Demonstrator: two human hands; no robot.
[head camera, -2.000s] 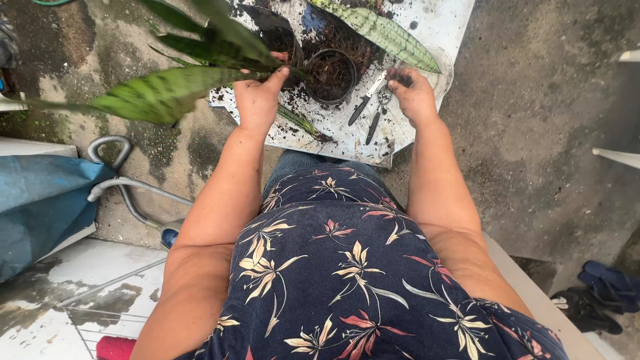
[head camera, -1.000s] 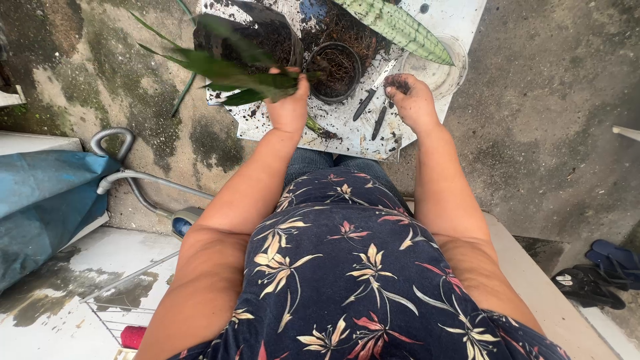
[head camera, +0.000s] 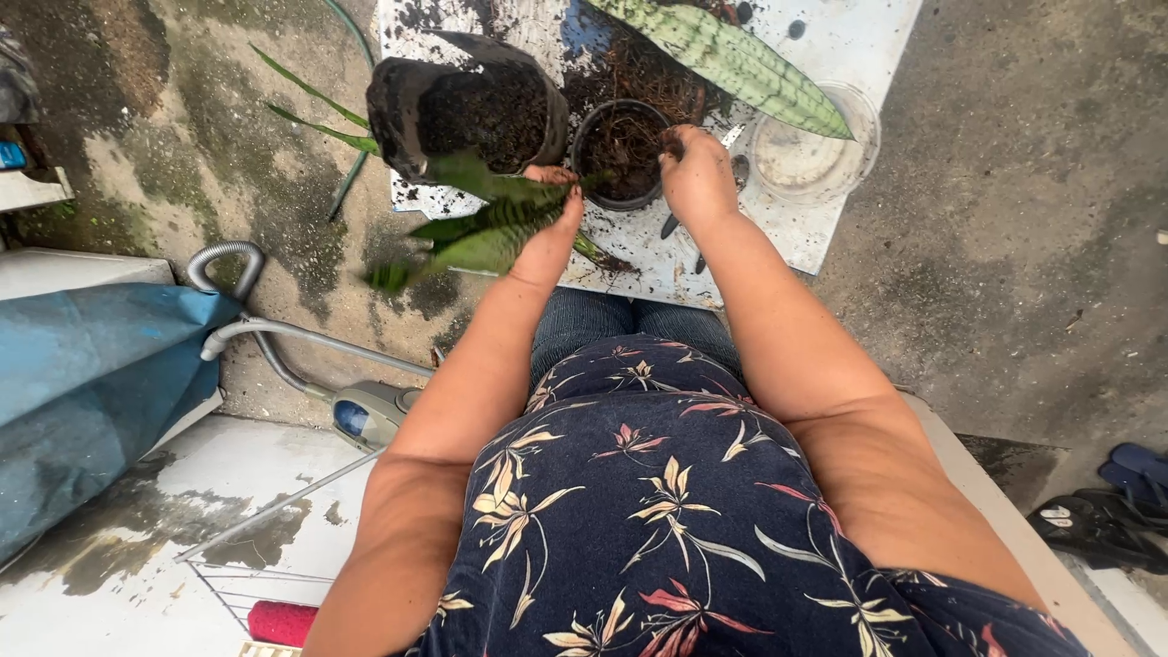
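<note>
My left hand (head camera: 552, 214) grips a snake plant (head camera: 488, 224) near its base; the leaves point left, blurred, and the base lies at the rim of a small black pot (head camera: 623, 155) of fibrous soil. At that pot's right rim is my right hand (head camera: 698, 173), fingers curled, with dark soil at the fingertips; whether it holds any is unclear. A black plastic grow bag (head camera: 397, 119) of dark soil stands to the left. Beneath my right wrist, dark-handled tools (head camera: 670, 226) are partly hidden. A small leafy cutting with roots (head camera: 602, 255) lies below the pot.
The white table (head camera: 826, 242) is strewn with soil. A large mottled snake plant leaf (head camera: 730, 59) crosses a clear round plastic dish (head camera: 812, 164) at the right. On the floor at the left are a vacuum cleaner (head camera: 370, 411) and a blue tarp (head camera: 100, 383); sandals (head camera: 1095, 529) lie far right.
The snake plant has swung down in my left hand, its base now nearer the small pot. My right hand has moved left to the pot's rim. The grow bag shows more fully than before.
</note>
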